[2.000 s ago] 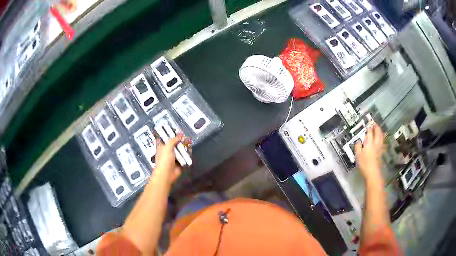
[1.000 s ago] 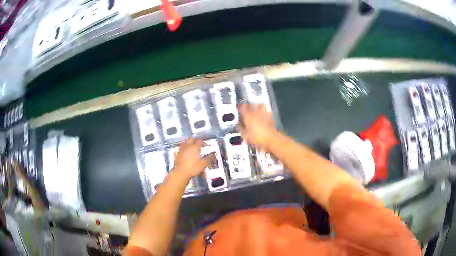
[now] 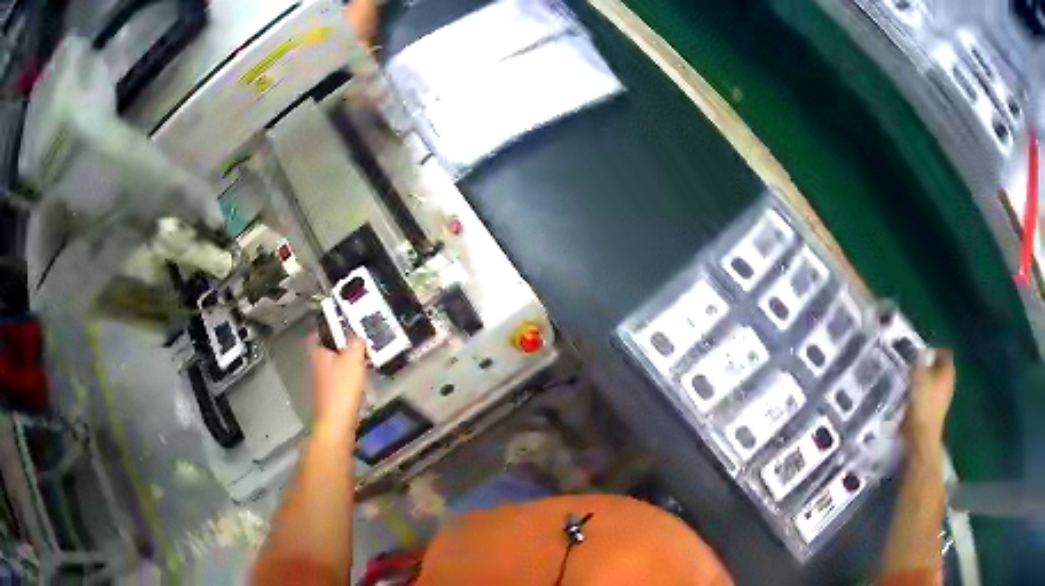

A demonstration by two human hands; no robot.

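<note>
My left hand [image 3: 337,387] is at the left machine, its fingertips on a narrow white housing [image 3: 334,325] seen nearly edge-on. Beside it, a white housing [image 3: 372,317] with a dark oval lies on the dark fixture. My right hand [image 3: 929,403] is over the far right edge of the clear blister tray [image 3: 733,464], with a blurred white housing [image 3: 901,339] at its fingertips. The tray holds two rows of white housings, such as this one [image 3: 800,458] near its front. Some pockets near my right hand are blurred.
The machine has a blue display [image 3: 391,430] and an orange-red button [image 3: 528,337] at its front corner. Another housing [image 3: 224,334] sits on the second slide. White sheets [image 3: 499,80] lie on the dark bench. A green conveyor [image 3: 733,86] with a pale rail runs beyond.
The view has swung left to the other machine. My left hand has gone from the tray to its fixture. My right hand has moved to the tray's outer edge.
</note>
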